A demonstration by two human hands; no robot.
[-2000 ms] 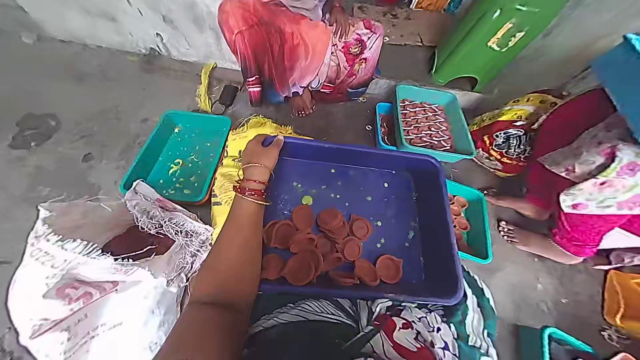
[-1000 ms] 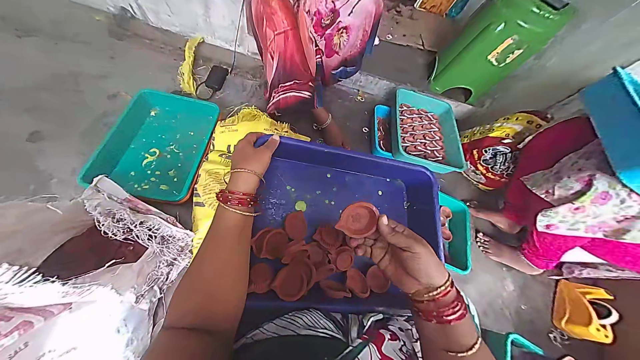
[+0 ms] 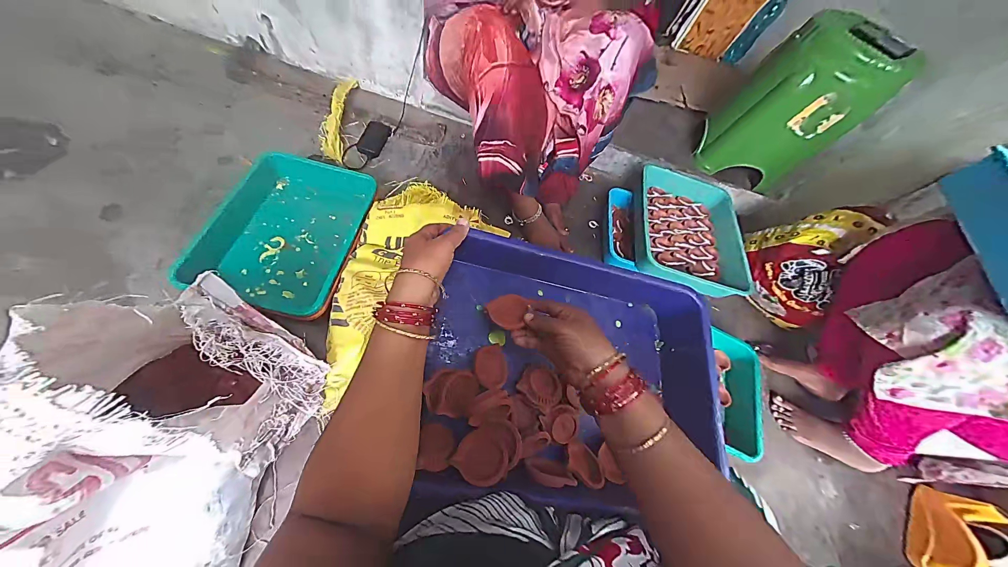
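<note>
A blue plastic tray (image 3: 693,346) rests at my lap, tilted in view. My left hand (image 3: 429,256) grips its far left corner, thumb over the rim. Between the thumb and fingers of my right hand (image 3: 563,335) is a small clay lamp (image 3: 508,312), held above the tray's bare upper part. Nearer to me in the tray lies a heap of clay lamps (image 3: 484,453), some overlapping. Bangles circle both wrists.
A teal tray (image 3: 315,291) with scraps lies left, beside a yellow sack (image 3: 374,291). An open white sack (image 3: 142,488) stands near left. Beyond are a tray of filled lamps (image 3: 681,232) and a seated person (image 3: 504,102). Another person's feet (image 3: 811,425) are at right.
My right hand, out of view two seconds ago, came in holding a clay lamp and has moved left and farther over the tray. My left hand stays on the tray's corner.
</note>
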